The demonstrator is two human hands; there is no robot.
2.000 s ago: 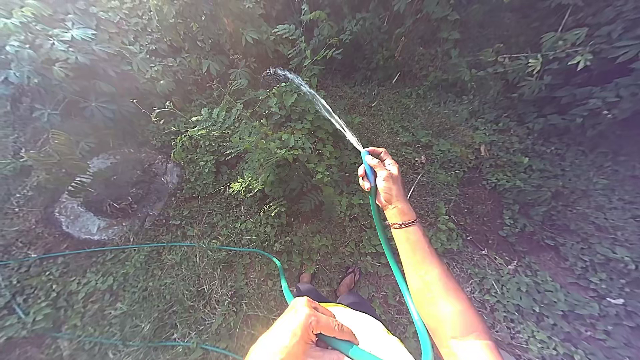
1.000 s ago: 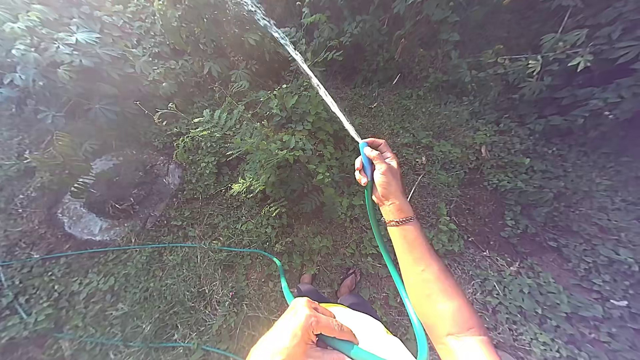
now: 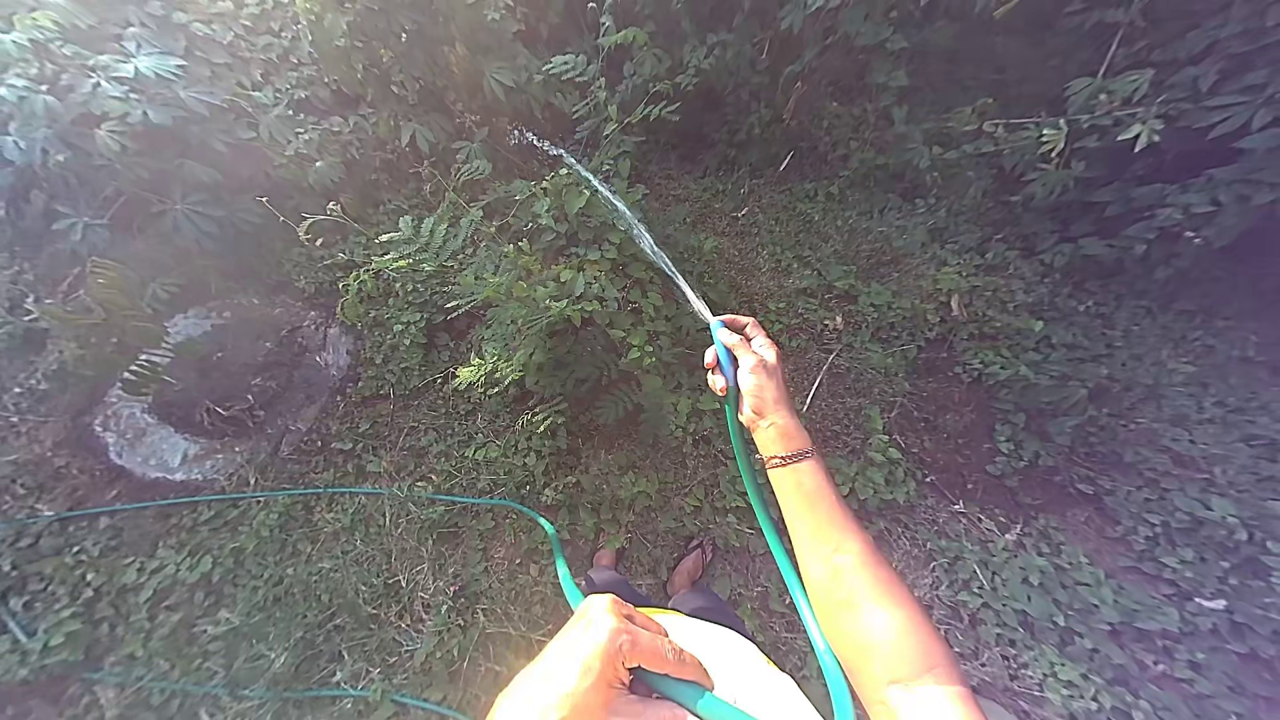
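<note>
A green garden hose ends in a blue nozzle, which my right hand grips with the thumb and fingers near its tip. From the tip a stream of water arcs up and to the left over a leafy shrub. My left hand, low in the view in front of my body, is closed around a lower part of the same hose. A bracelet is on my right wrist.
More hose runs across the grass to the left. A stone or concrete ring lies on the ground at the left. Dense foliage stands ahead and at the right. My feet are on the ground below.
The water stream reached farther, to the top of the view, one second ago; now it is shorter and curves over the shrub. Both hands have kept about the same place and hold.
</note>
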